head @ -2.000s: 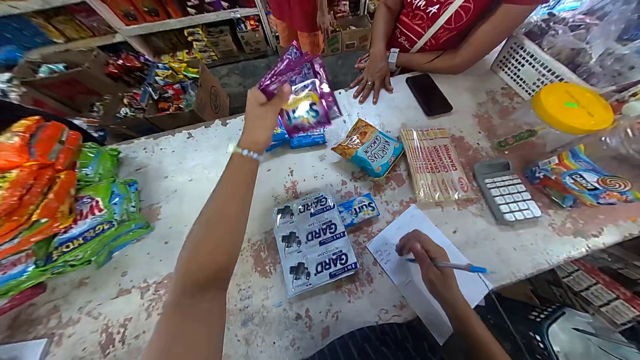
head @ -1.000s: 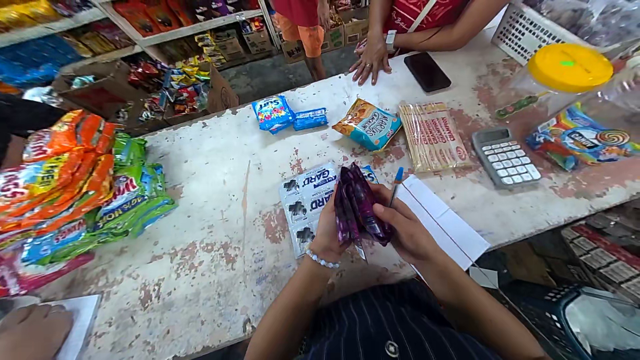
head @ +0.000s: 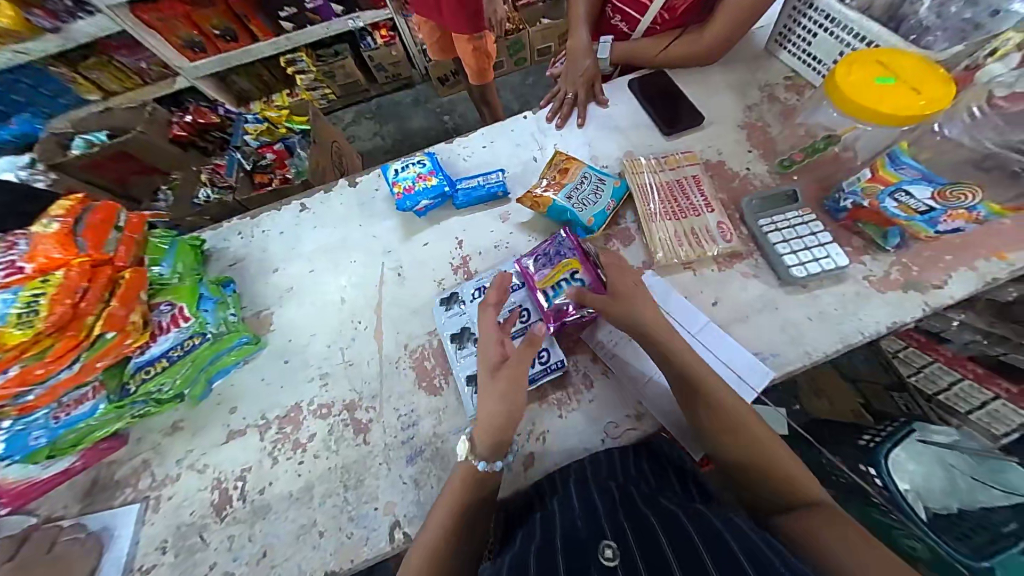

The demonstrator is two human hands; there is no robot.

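My right hand grips a folded purple Surf detergent sachet strip over the counter. Close to its left side, my left hand has its fingers apart and holds nothing. Under both lies a silver and blue Gard sachet sheet. White paper lies partly beneath my right forearm. Beyond the hands are a blue Surf pack, a small blue packet, a Marty's Cracklin' snack bag and a Champion sachet bundle. The pen is not visible.
A grey calculator, a candy bag, a yellow-lidded jar and a black phone stand or lie at the right. Another person's hands rest at the far edge. Orange and green packs are piled left; another hand is lower left.
The purple strip, held in both hands one second ago, is now in my right hand alone. My left hand has let go. The pen seen earlier at my right hand is out of sight.
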